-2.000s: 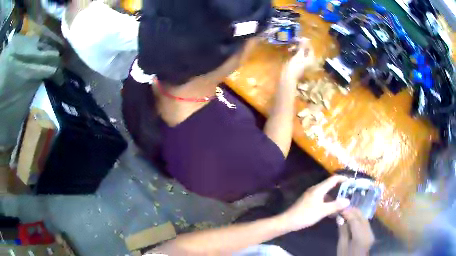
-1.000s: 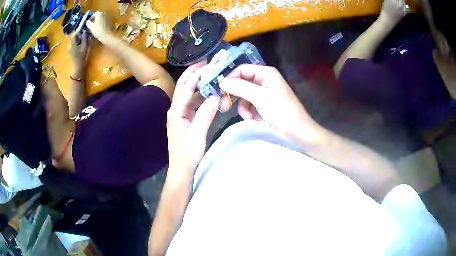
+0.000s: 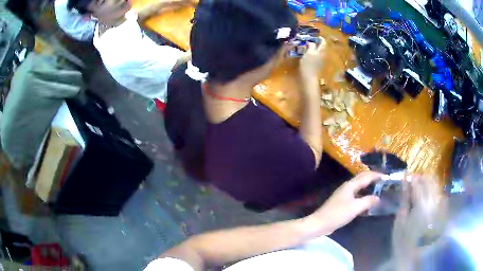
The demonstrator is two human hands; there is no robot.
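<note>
My left hand (image 3: 347, 204) comes in from the bottom and pinches the left side of a palm-sized greyish module (image 3: 389, 197) with a bright pale edge, at the front edge of the bench. My right hand (image 3: 423, 204) is strongly blurred at the module's right side; its grip is not clear. A black rounded housing (image 3: 382, 160) lies just beyond the module, at the bench edge. Whether wires join the two cannot be seen.
A neighbour (image 3: 254, 153) in purple works close on my left. Tan scraps (image 3: 339, 106) lie on the orange bench (image 3: 381, 124). Black units (image 3: 373, 58) and blue parts (image 3: 347, 16) crowd its far side. A black bin (image 3: 103, 159) stands on the floor.
The view has swung back left from the one-second-old close view of my hands. My hands now appear at lower right. My right fingers, earlier at the module's middle, now blur at its right side.
</note>
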